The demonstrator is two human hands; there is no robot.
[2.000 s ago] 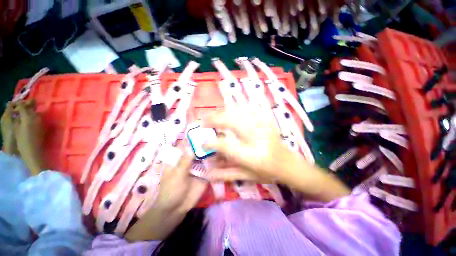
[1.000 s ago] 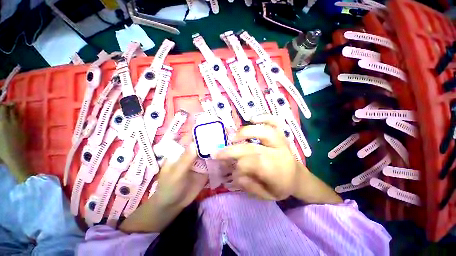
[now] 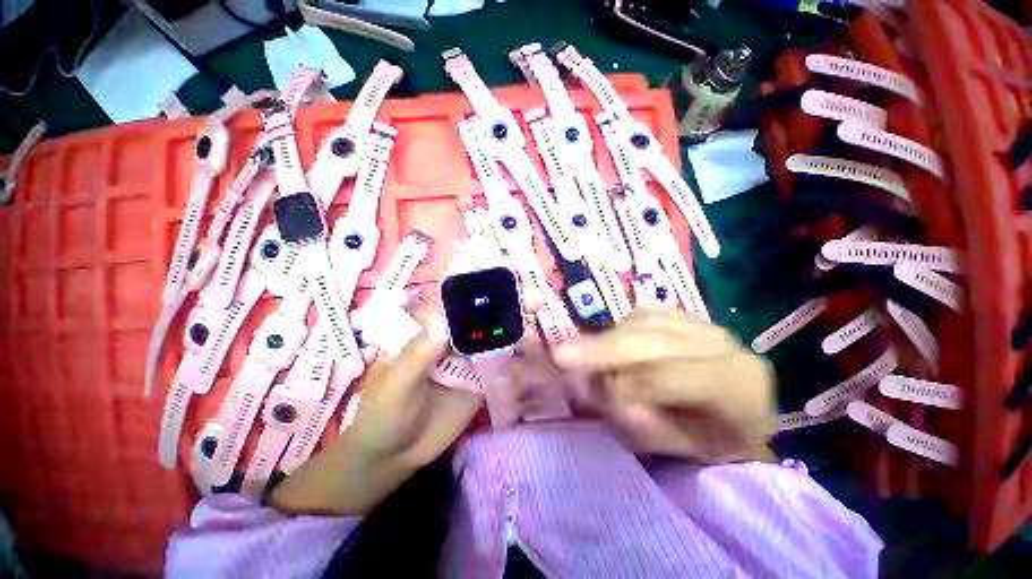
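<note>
A pink smartwatch [image 3: 483, 311] is face up in front of my smock. Its square screen is black with small white, red and green marks. My left hand [image 3: 396, 413] holds it at the case's left edge. My right hand [image 3: 668, 379] is blurred at the right of the strap; its fingertips are near the strap and whether they touch it I cannot tell. Many pink watches [image 3: 275, 342] lie face down in two groups on the red-orange tray [image 3: 113, 283]. One watch [image 3: 299, 218] in the left group is face up with a dark screen. A black smartwatch [image 3: 586, 299] lies beside my right hand.
Stacked red-orange trays [image 3: 962, 271] with pink strap ends [image 3: 894, 260] hanging out stand at the right. A small bottle [image 3: 714, 91] and a paper sheet [image 3: 727, 166] are beyond the tray's right corner. More paper [image 3: 142, 68] lies at the far left on the green bench.
The held watch's screen has turned from white to black with small coloured marks. My right hand has moved right, off the screen. The other person's arm at the left has gone.
</note>
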